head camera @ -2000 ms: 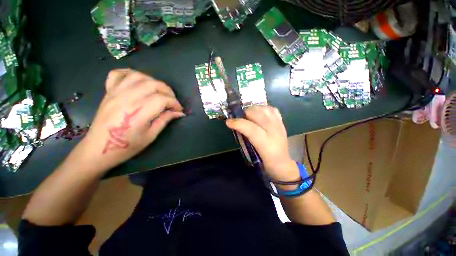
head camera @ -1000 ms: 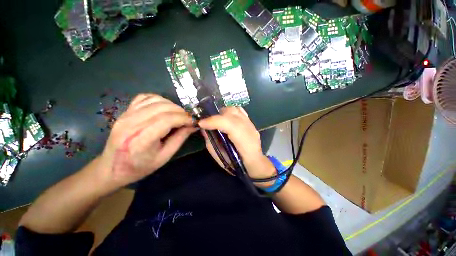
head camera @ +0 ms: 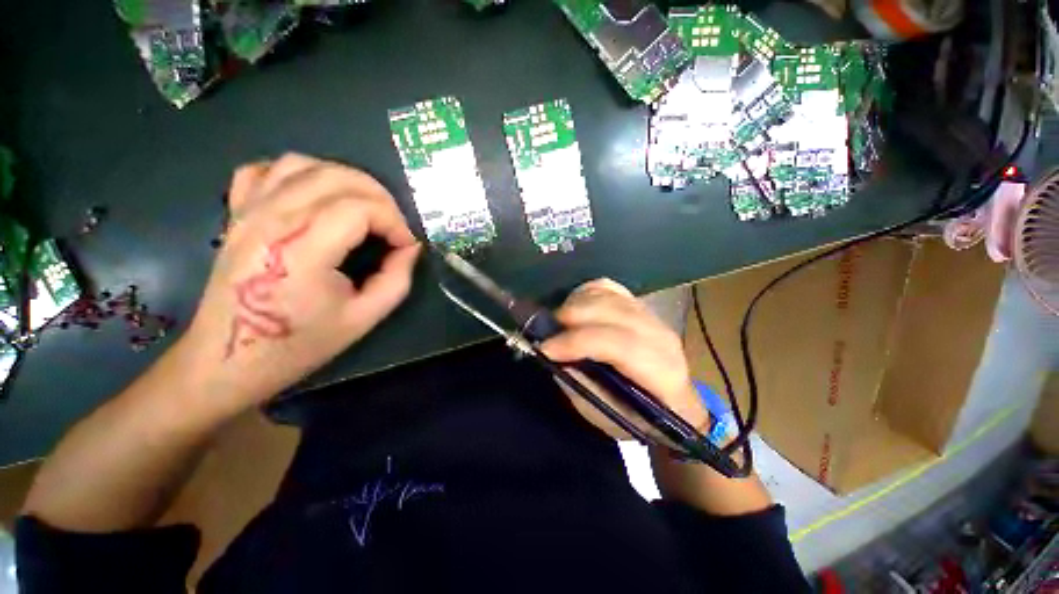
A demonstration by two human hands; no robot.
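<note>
My right hand (head camera: 621, 348) holds the soldering iron (head camera: 528, 316), its pale metal barrel pointing up and left. A thin curved metal tube (head camera: 474, 311) runs beside the barrel. The iron's tip is close to my left fingertips, near the lower end of the left circuit board (head camera: 444, 174). My left hand (head camera: 308, 273) has thumb and forefinger pinched together there. A small component may be between them, too small to make out. A second circuit board (head camera: 548, 176) lies just right of the first, not touching it.
Overlapping boards (head camera: 743, 128) lie at the right and more boards (head camera: 174, 52) at the far side. Loose dark red components (head camera: 110, 313) lie beside the left board heap (head camera: 52, 279). Black cables (head camera: 813, 250) loop over my right wrist. A pink fan (head camera: 1037, 238) stands at the right, above a cardboard box (head camera: 859, 360).
My hands were together below the left board. The iron has moved right and down and now tilts up-left, uncovering that board. My left hand has shifted up, its fingertips at the board's near end.
</note>
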